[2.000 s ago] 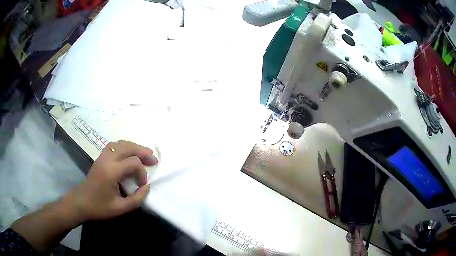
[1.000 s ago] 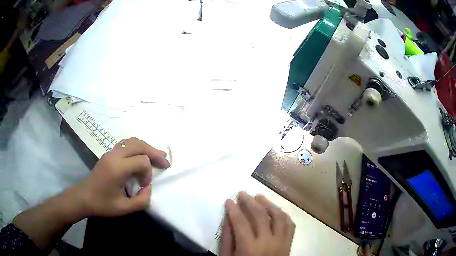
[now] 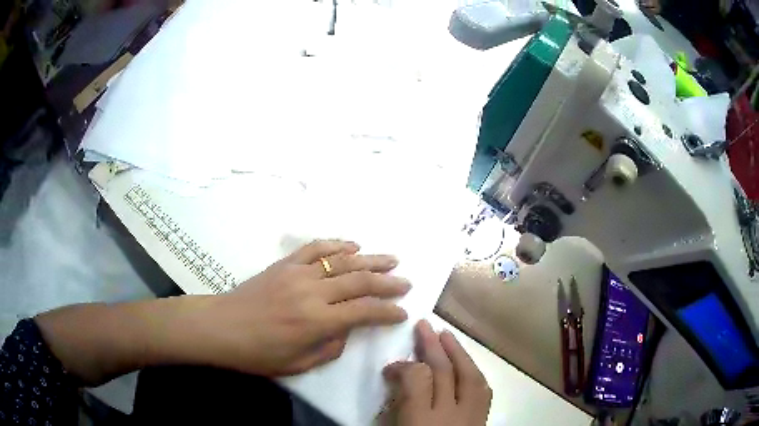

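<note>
A white fabric piece point(image 3: 354, 391) lies at the table's front edge, overexposed, so its outline is partly lost. My left hand point(image 3: 320, 308) lies flat on it, palm down, fingers pointing right, a ring on one finger. My right hand point(image 3: 441, 378) is at the bottom, cut off by the frame's edge, with its thumb and bent fingers at the fabric just right of my left hand. Its thumb and fingertips appear to pinch the fabric. The sewing machine's green front cover point(image 3: 520, 104) and the small metal parts at the needle area are up and to the right.
Large white cut pieces point(image 3: 158, 116) cover the back left. Snips point(image 3: 572, 337) and a lit smartphone point(image 3: 620, 345) lie below the machine head. A small silver disc point(image 3: 505, 267) is near the needle area. The control panel point(image 3: 707, 324) is at the right, printed ruler marks point(image 3: 179, 241) at the left edge.
My left hand has opened from a pinch and moved right, flat onto the fabric. My right hand came in from the bottom and has curled its fingers. The phone's screen has lit up.
</note>
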